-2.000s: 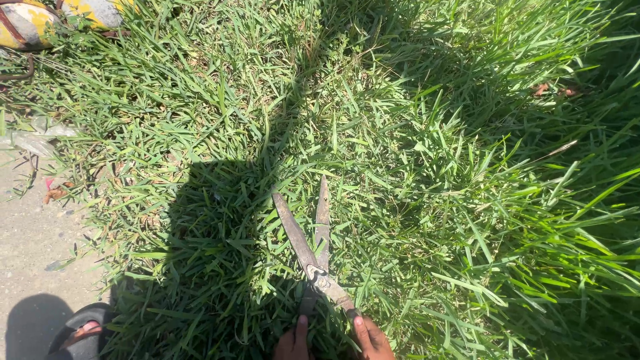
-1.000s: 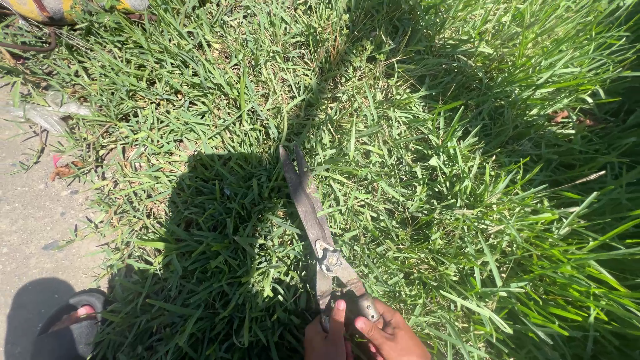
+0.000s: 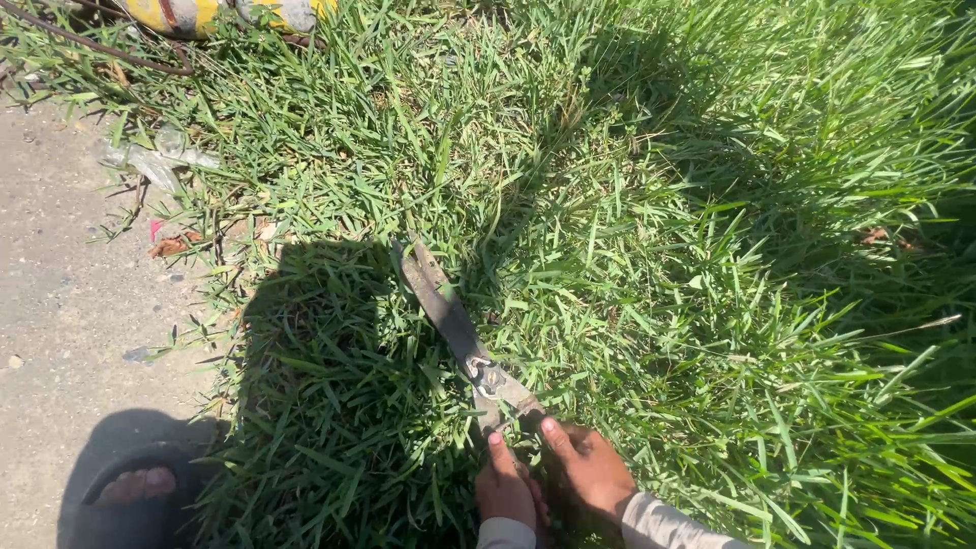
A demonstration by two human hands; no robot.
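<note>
A pair of worn metal hedge shears (image 3: 450, 324) lies low over the grass (image 3: 579, 305), blades pointing up and slightly left and almost closed over each other. My left hand (image 3: 505, 488) is wrapped round one handle at the bottom centre. Just right of it, my right hand (image 3: 591, 469) grips the other handle, thumb pointing along it toward the pivot bolt. The handles are mostly hidden by my fingers. Both hands are close together. Grass blades touch the tips of the shears.
Concrete pavement (image 3: 91, 305) runs along the left, with a sandalled foot (image 3: 133, 488) on it. Clear plastic scrap (image 3: 160, 158) and a dry brown leaf (image 3: 174, 244) lie by the grass edge. A bent rusty rod (image 3: 114, 52) and a yellow-and-white painted block (image 3: 206, 17) are at upper left. Taller grass stands right.
The shears' blades, spread apart two seconds ago, have come nearly together, and my hands have drawn closer to each other. More of both hands and the sleeves now shows.
</note>
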